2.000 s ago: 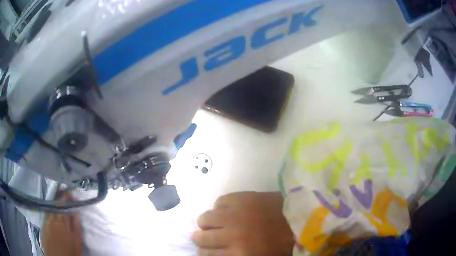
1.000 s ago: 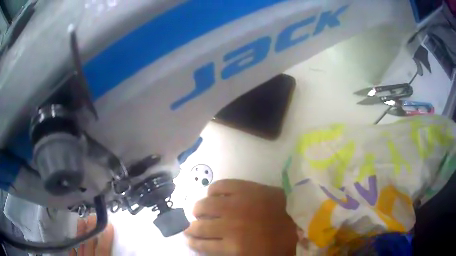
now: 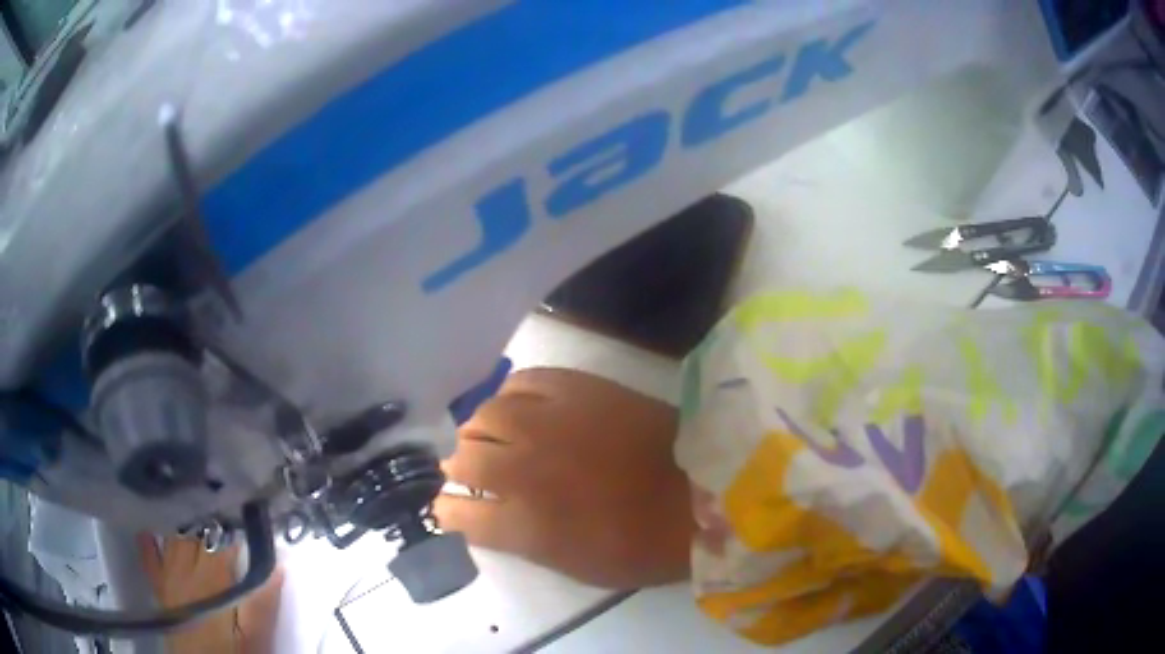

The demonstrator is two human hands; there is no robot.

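The white "Jack" sewing machine head (image 3: 383, 166) crosses the upper left, with a round grey tension knob (image 3: 151, 428) near me. A thin white fabric (image 3: 307, 594) appears in the glare below the head; its edges are hard to tell. My right hand (image 3: 575, 479) lies palm down beside the needle area, its fingertips partly hidden behind the machine parts. Whether it grips cloth does not show. My left hand (image 3: 211, 594) is at the lower left, partly covered by a curved guard and cut by the frame edge. The needle is hidden.
A black smartphone (image 3: 664, 275) lies on the bed behind my right hand. Dark thread snips (image 3: 997, 239) and pink-and-blue snips (image 3: 1054, 280) lie at the right. A patterned sleeve cover (image 3: 882, 447) spans the right side. Measuring tape (image 3: 920, 620) edges the table's front.
My right hand has moved up and away from me, covering the round plate and uncovering dark bed outlines. My left hand has come inward from the far left. The view has shifted slightly.
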